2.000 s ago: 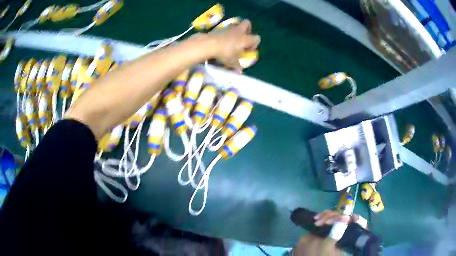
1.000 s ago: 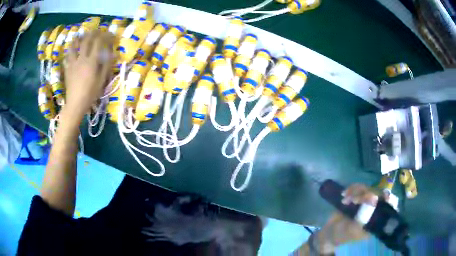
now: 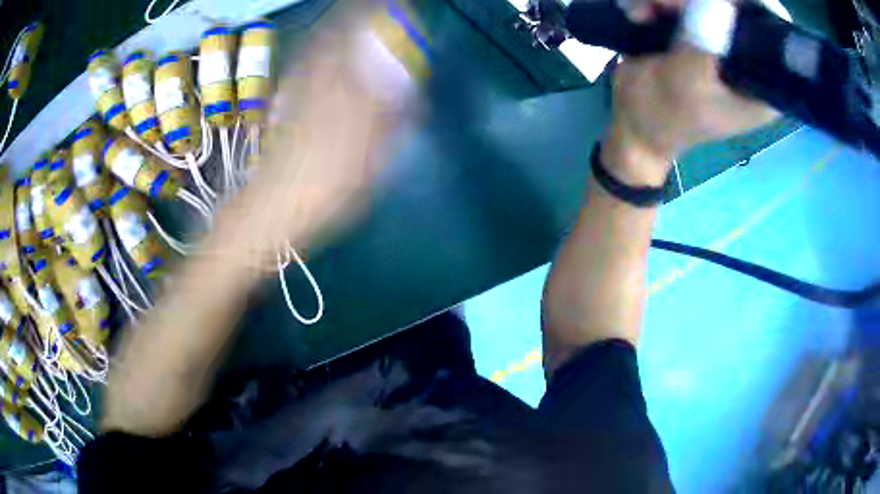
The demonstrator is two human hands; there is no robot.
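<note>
My left hand point(image 3: 333, 106) is blurred by motion over the green bench. It holds a yellow corded unit point(image 3: 405, 37) with a blue band, sticking out past the fingers at the top. A white cord loop point(image 3: 301, 289) hangs below the wrist. My right hand point(image 3: 675, 87), with a dark band on the wrist, grips a thick black power driver point(image 3: 762, 58) at the top right, with white tape around a finger or the grip. The driver's nose points left. Many yellow-and-blue units point(image 3: 175, 101) with white cords lie at the left.
The dark green bench point(image 3: 453, 222) has its front edge running diagonally. A pale rail point(image 3: 68, 101) curves behind the units. Part of the metal box point(image 3: 591, 60) shows behind the driver's nose. A black cable point(image 3: 772, 280) hangs over the blue floor at the right.
My left hand has moved right from the rows of units and now holds one. The driver and right hand appear higher in the picture, near the metal box. The view has shifted towards the right floor.
</note>
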